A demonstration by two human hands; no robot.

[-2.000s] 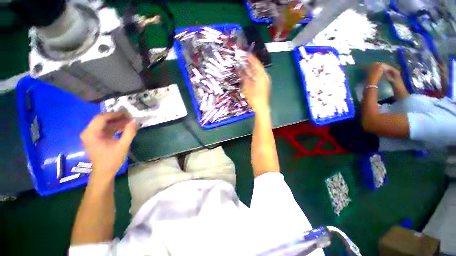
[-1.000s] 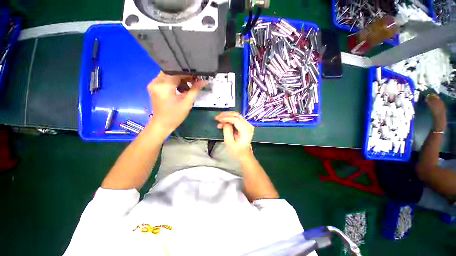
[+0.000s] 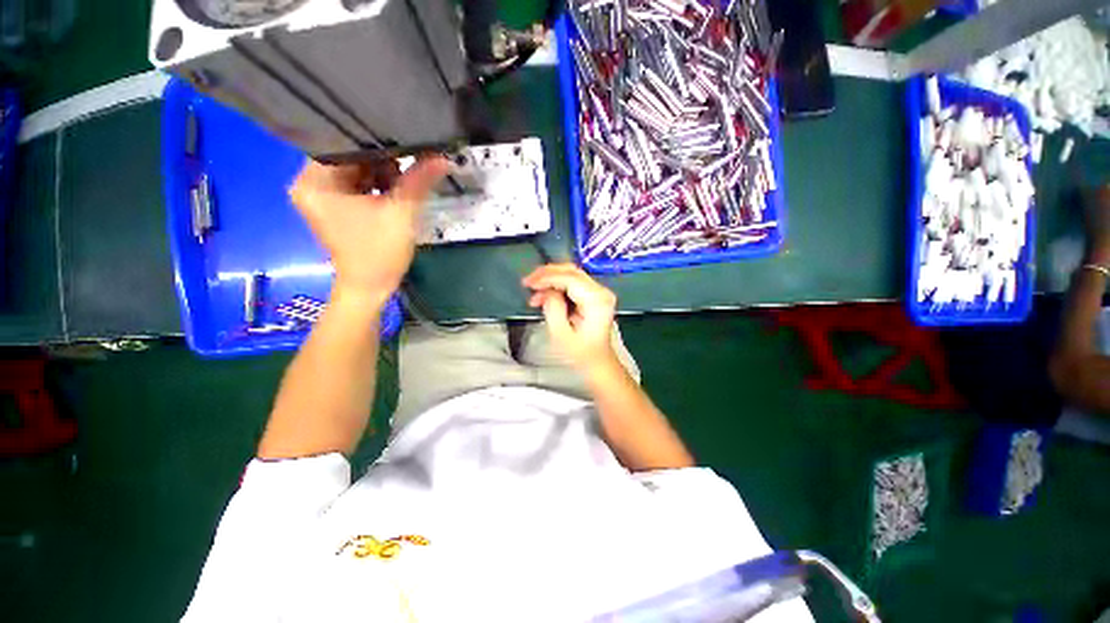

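The grey press (image 3: pixel 329 73) stands over a silver-white fixture plate (image 3: pixel 505 195) with holes. My left hand (image 3: pixel 371 219) is at the plate's left side, its fingertips under the press edge; blur and the press hide whether it holds anything. My right hand (image 3: pixel 578 310) is half curled in front of the plate, near the bench's front edge; I cannot tell whether small parts lie in it. The left blue bin (image 3: pixel 262 164) holds several metal tubes (image 3: pixel 298 313). The right blue bin (image 3: pixel 781 183) is heaped with shiny metal tubes (image 3: pixel 676 110).
A black flat rectangle (image 3: pixel 803 73) lies beside the right bin. A smaller blue tray (image 3: pixel 919 243) holds short white parts, with a white pile (image 3: pixel 1053 73) behind it. A neighbouring person's arm (image 3: pixel 1077 329) is at the right edge. Brass-coloured fittings (image 3: pixel 517 46) are at the press's right side.
My right hand has left the tube bin and come back in front of the fixture. My left hand has moved in under the press edge. The camera view has shifted.
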